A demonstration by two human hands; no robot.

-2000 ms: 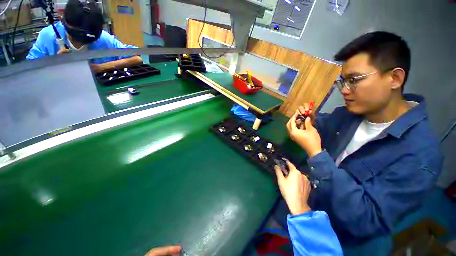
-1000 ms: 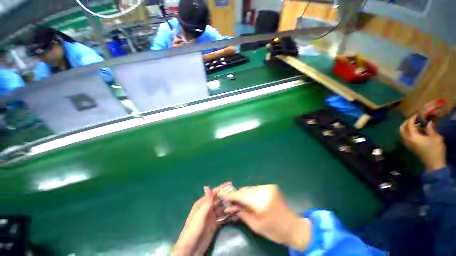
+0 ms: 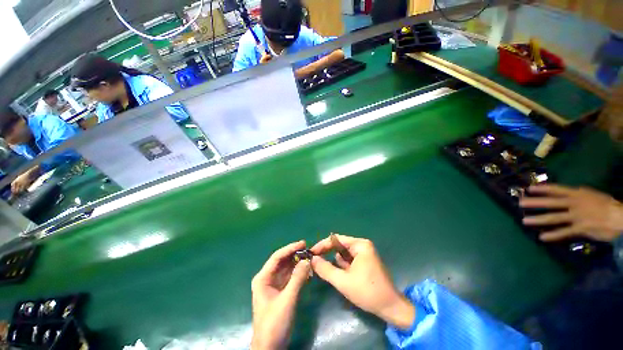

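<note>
A small round metal piece (image 3: 302, 256), silver and dark with a touch of gold, is held over the green surface in front of me. My left hand (image 3: 279, 290) pinches it between thumb and fingertips. My right hand (image 3: 356, 272) touches its right side with thumb and fingertip. The right index finger is bent above the thumb. The fingers cover much of the piece, and I cannot tell whether a tool is in the right hand.
A black compartment tray (image 3: 483, 179) with round pieces lies at right, with a neighbour's hand (image 3: 570, 213) over it. Another black tray (image 3: 48, 321) is at lower left. A red bin (image 3: 529, 65) stands on the shelf. White crumpled paper (image 3: 135, 344) lies at the bottom edge.
The view has swung left. My right hand has left the right-hand tray and come to my left hand, which now shows fully. The neighbour's hand has moved over the tray.
</note>
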